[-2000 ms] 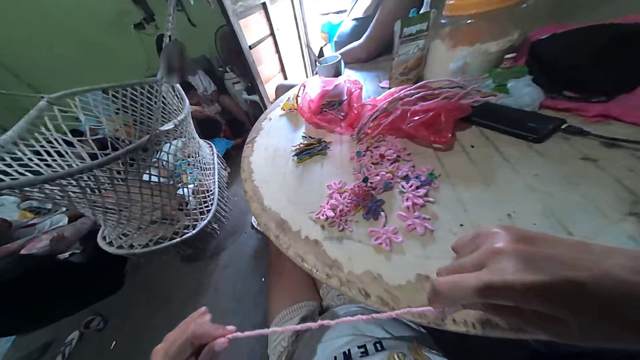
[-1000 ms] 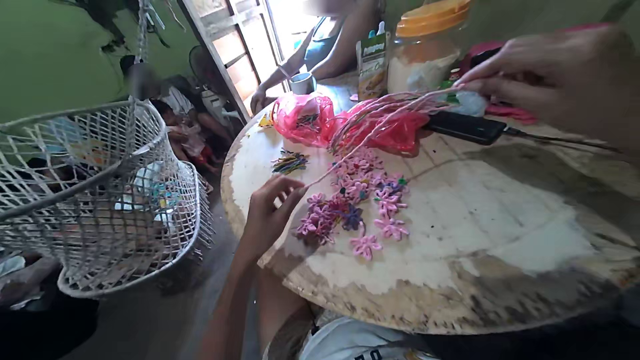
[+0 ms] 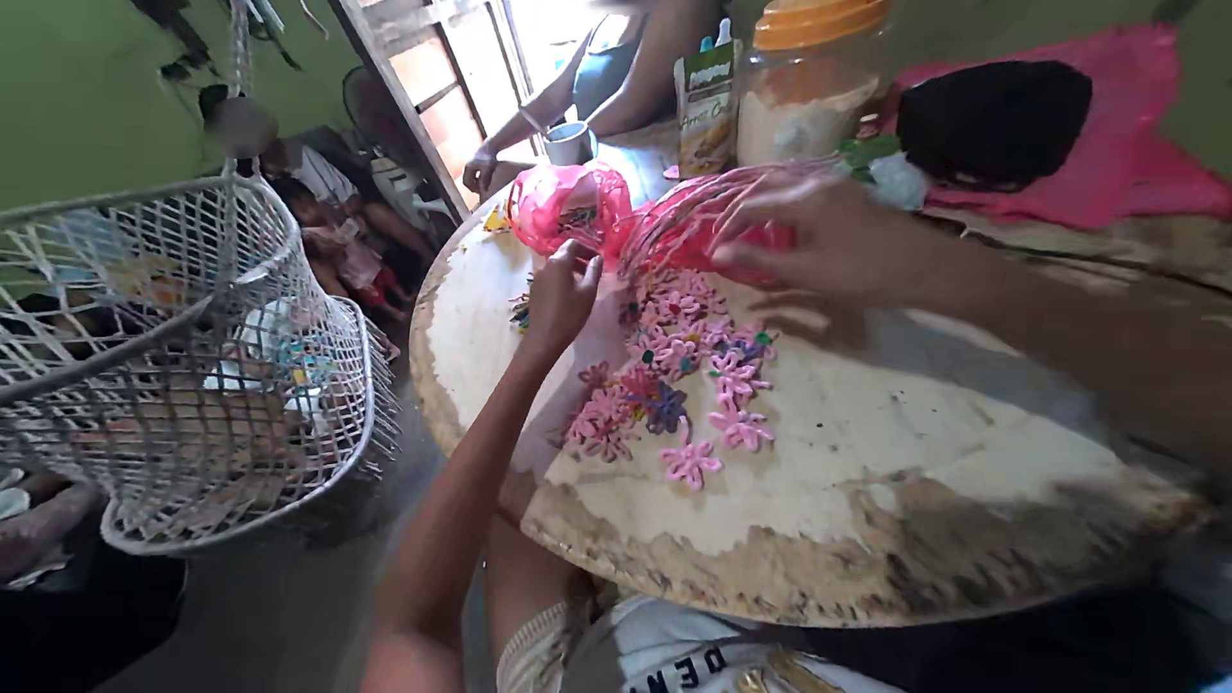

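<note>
My left hand (image 3: pixel 566 289) is at the near edge of a pink plastic bag (image 3: pixel 570 204), its fingers bent; whether it holds anything is unclear. My right hand (image 3: pixel 808 236), blurred, is over the right part of the bag, by a bundle of pink twisted cords (image 3: pixel 688 207); I cannot tell if it grips them. Pink flower shapes made of cord (image 3: pixel 674 318) lie in a heap between and below my hands, with a purple one (image 3: pixel 664 407) among them. A small bunch of dark and yellow thin pieces (image 3: pixel 521 310) is partly hidden behind my left hand.
The round wooden table (image 3: pixel 866 433) has a worn edge. At its back are a grey mug (image 3: pixel 571 142), a food pouch (image 3: pixel 707 111), a jar with an orange lid (image 3: pixel 808 87) and a black cloth item (image 3: pixel 996 123). A netted hammock (image 3: pixel 241 385) hangs left. Other people sit beyond.
A pink cord was stretched between both hands in the earlier frames; it no longer shows between them. Both hands have moved to the bag and cord bundle.
</note>
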